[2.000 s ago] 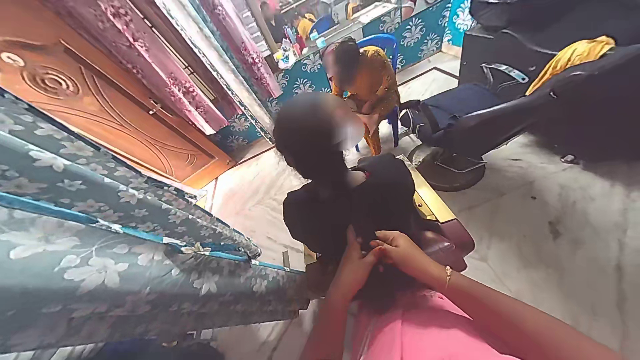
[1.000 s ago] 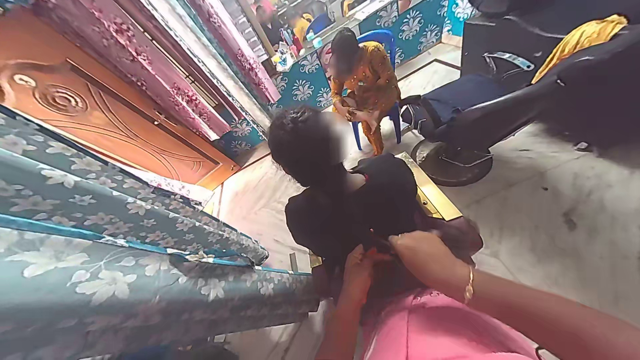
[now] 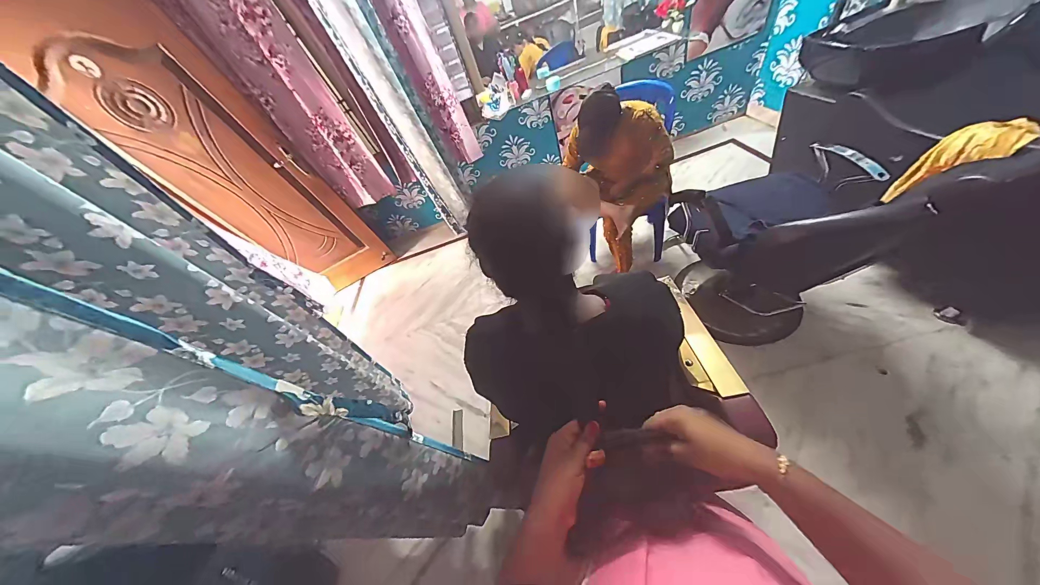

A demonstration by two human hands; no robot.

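A person in a black top (image 3: 536,357) sits with their back to me, long dark hair (image 3: 626,471) hanging down behind. Low behind that back, my left hand (image 3: 573,451) is closed on part of the hair, fingertips pointing up. My right hand (image 3: 703,439), with a gold bracelet at the wrist, pinches a dark strand that stretches sideways between both hands. Loose hair falls below them over pink cloth (image 3: 699,548). The strands merge with the dark top, so their exact division is hard to see.
Floral curtains (image 3: 162,406) fill the left side, before a carved wooden door (image 3: 187,138). Ahead, another person in a mustard outfit (image 3: 626,154) bends forward on a blue plastic chair (image 3: 654,93). A black salon chair (image 3: 780,227) with a yellow cloth (image 3: 959,154) stands at right.
My hands have moved apart, with a strand now drawn out between them. The person in mustard has bent further forward, head lowered.
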